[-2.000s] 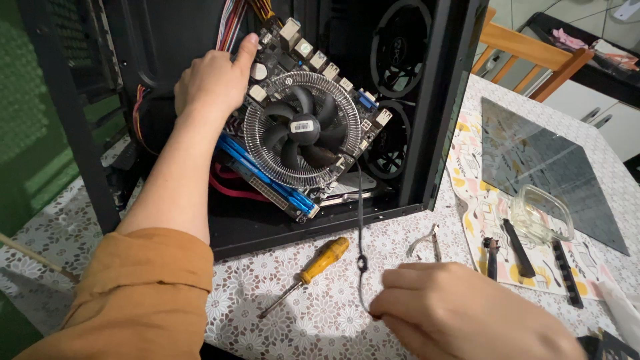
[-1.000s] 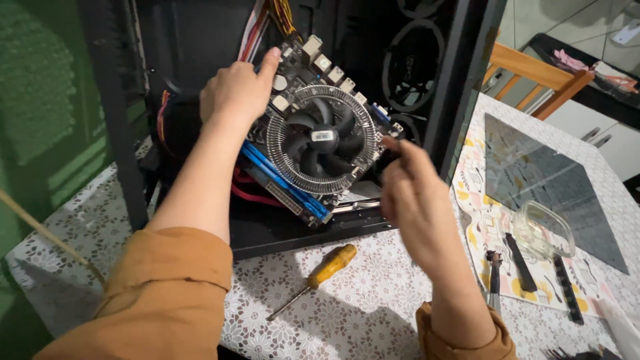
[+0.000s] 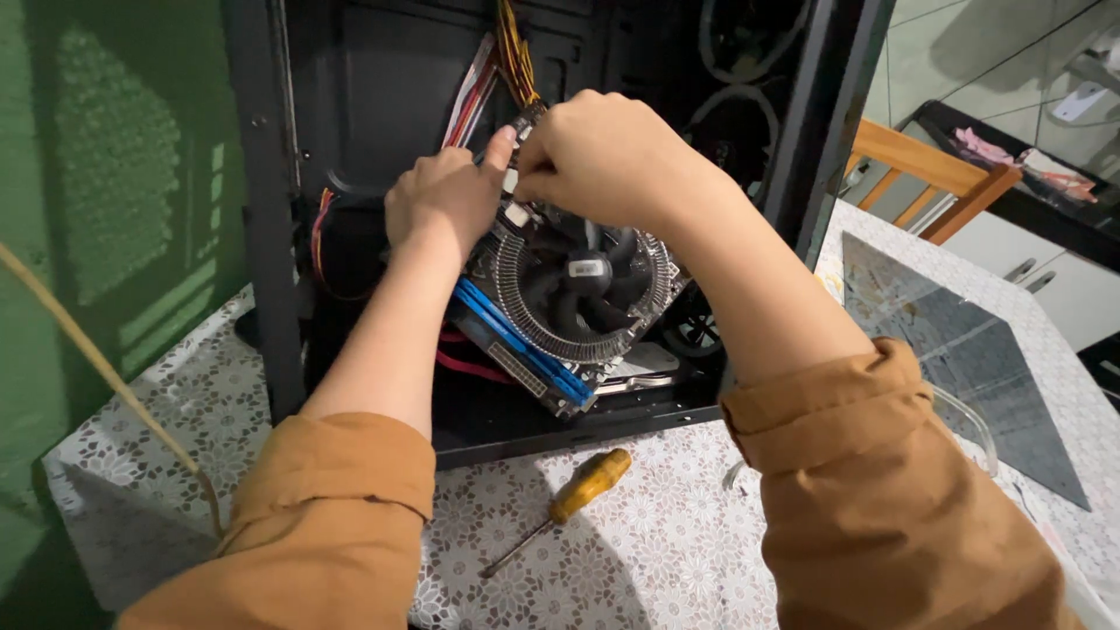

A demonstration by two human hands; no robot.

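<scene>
A computer motherboard (image 3: 507, 354) with blue memory slots (image 3: 525, 341) and a round CPU cooler fan (image 3: 588, 269) is tilted inside the black computer case (image 3: 560, 442). My left hand (image 3: 446, 197) grips the board's upper left edge, its thumb near white connectors. My right hand (image 3: 604, 162) is bent over the board's top corner above the fan, fingertips pinched at the connectors; whether they hold something small is hidden. Yellow-black wires (image 3: 516, 57) and a white-red bundle (image 3: 472, 96) run down behind my hands. A screwdriver with a yellow handle (image 3: 591, 486) lies before the case.
A lace-patterned tablecloth (image 3: 674, 525) covers the table. At right lie a dark glass panel (image 3: 962, 359) and a clear container (image 3: 980, 429), partly behind my right sleeve. Beyond stands a wooden chair (image 3: 927, 171). A green wall (image 3: 122, 175) and a thin tan cord (image 3: 105, 367) are at left.
My right hand has moved from the table in front of the case, past the board's right side, up to its top corner. The thin dark cable once hanging by it is out of sight. My left hand stays on the board.
</scene>
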